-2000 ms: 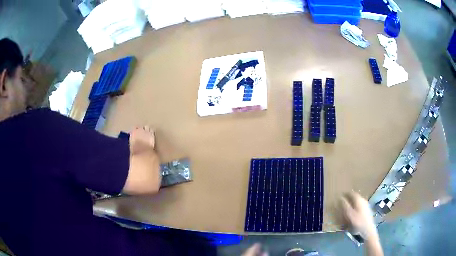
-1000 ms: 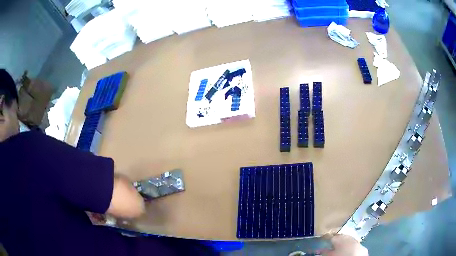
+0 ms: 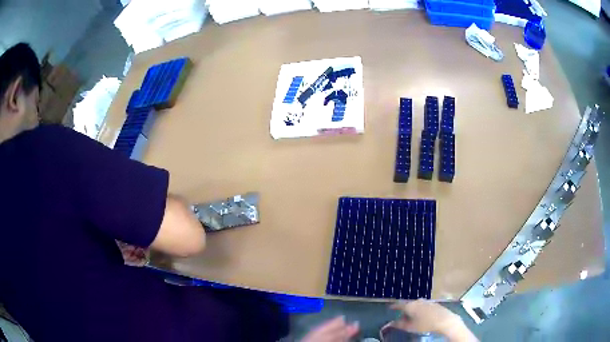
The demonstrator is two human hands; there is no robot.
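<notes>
A dark blue solar cell sheet with pale vertical lines (image 3: 382, 247) lies flat near the table's front edge. My left hand (image 3: 332, 330) is at the bottom edge, partly cut off, below the sheet and off the table; its fingers look apart. My right hand (image 3: 423, 315) is just below the table edge, to the right of my left hand, over a small pale round-edged object; whether it holds it is unclear. Rows of stacked cut cells (image 3: 426, 139) stand behind the sheet. A long silver fixture bar (image 3: 547, 224) lies along the right table edge.
A white foam tray (image 3: 279, 125) with loose blue and black pieces lies mid-table. Another person (image 3: 87, 200) leans in at left beside a shorter metal bar (image 3: 231, 214). Blue stacks (image 3: 157, 83), white foam piles (image 3: 160, 23), blue trays (image 3: 460, 12) and a lone cell stack (image 3: 510, 91) surround.
My right hand has moved from beside the sheet, past the long bar's near end, to below the sheet's edge. My left hand is back in view. The whole view has shifted slightly.
</notes>
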